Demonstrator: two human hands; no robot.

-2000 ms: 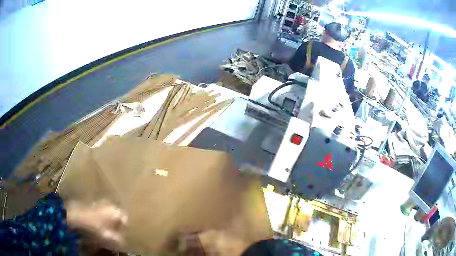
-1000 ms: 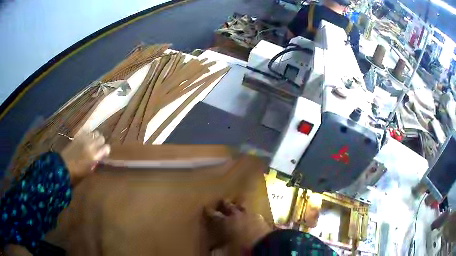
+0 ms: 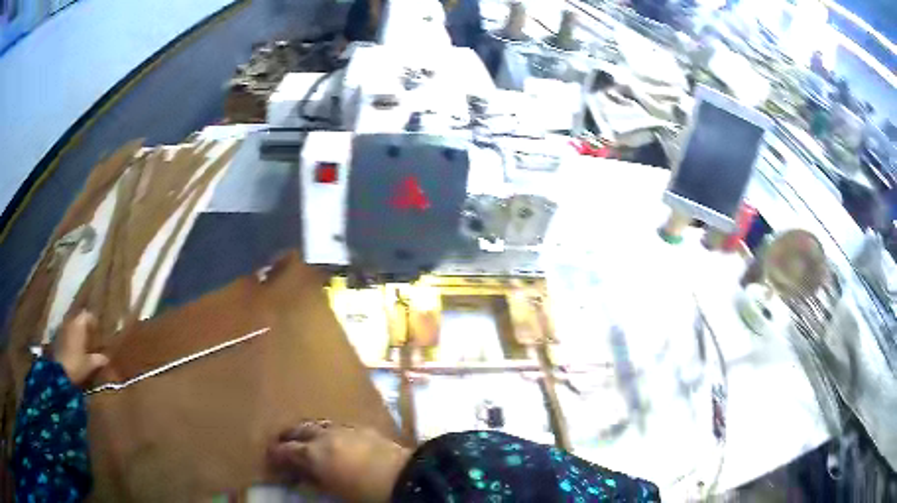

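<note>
A large brown bag panel (image 3: 221, 422) lies in front of me, left of the yellow clamp frame (image 3: 423, 319). A thin pale line runs slantwise across the panel. My left hand (image 3: 79, 349) is at the panel's upper left edge, fingers closed around that edge. My right hand (image 3: 339, 460) rests on the panel's lower right part with its fingers curled; blur hides whether they pinch the material. The sewing machine head (image 3: 408, 201) stands above the clamp frame. The panel's lower edge is partly cut off by the picture.
Brown straps (image 3: 113, 231) lie on the white surface at the left, beside a dark mat (image 3: 231, 255). A control screen (image 3: 718, 157), a round fan (image 3: 795, 263) and a white roll (image 3: 755, 309) are at the right. A thin cable (image 3: 718, 363) crosses the right of the table.
The view has turned right, so the machine sits further left and the screen shows fully. The panel has shifted against the clamp frame's left side. Both hands remain at the panel.
</note>
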